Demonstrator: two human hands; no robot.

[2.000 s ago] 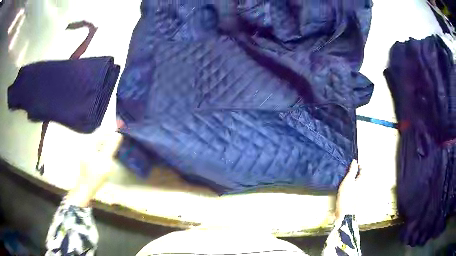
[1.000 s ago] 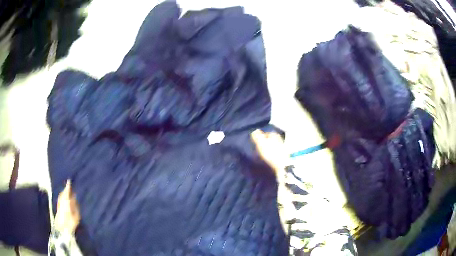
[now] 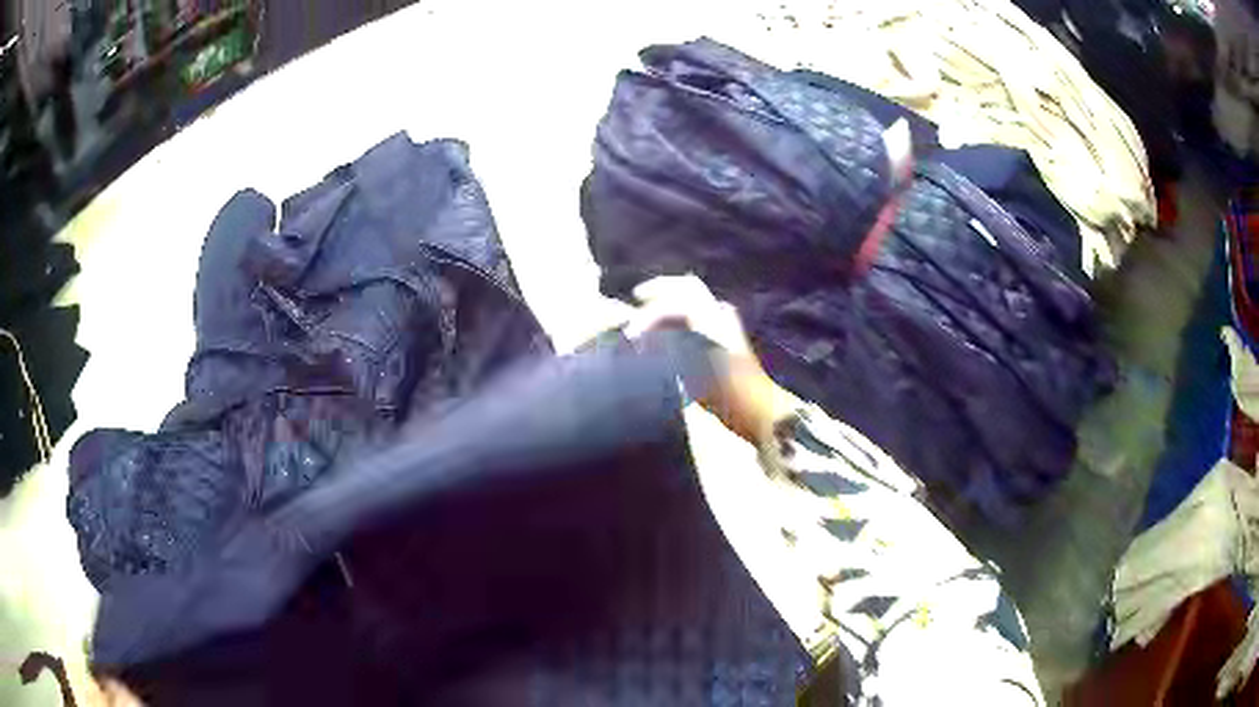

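The dark navy quilted garment body lies over the near part of the pale table, its near layer raised and blurred. Its far part is crumpled on the table. My right hand grips the raised layer's upper right corner. My left hand shows only as a small patch at the bottom left edge by the cloth's left corner; its fingers are mostly hidden or cut off.
A thick bundle of quilted pieces with a red tie lies right of my right hand. A stack of cream pieces is at the back right. Beyond the table's right edge are blue and red things and pale cloth.
The near layer of the quilted body has been lifted from lying flat, with my right hand at its corner. The view has shifted, showing more of the tied bundle. My left hand is now mostly cut off.
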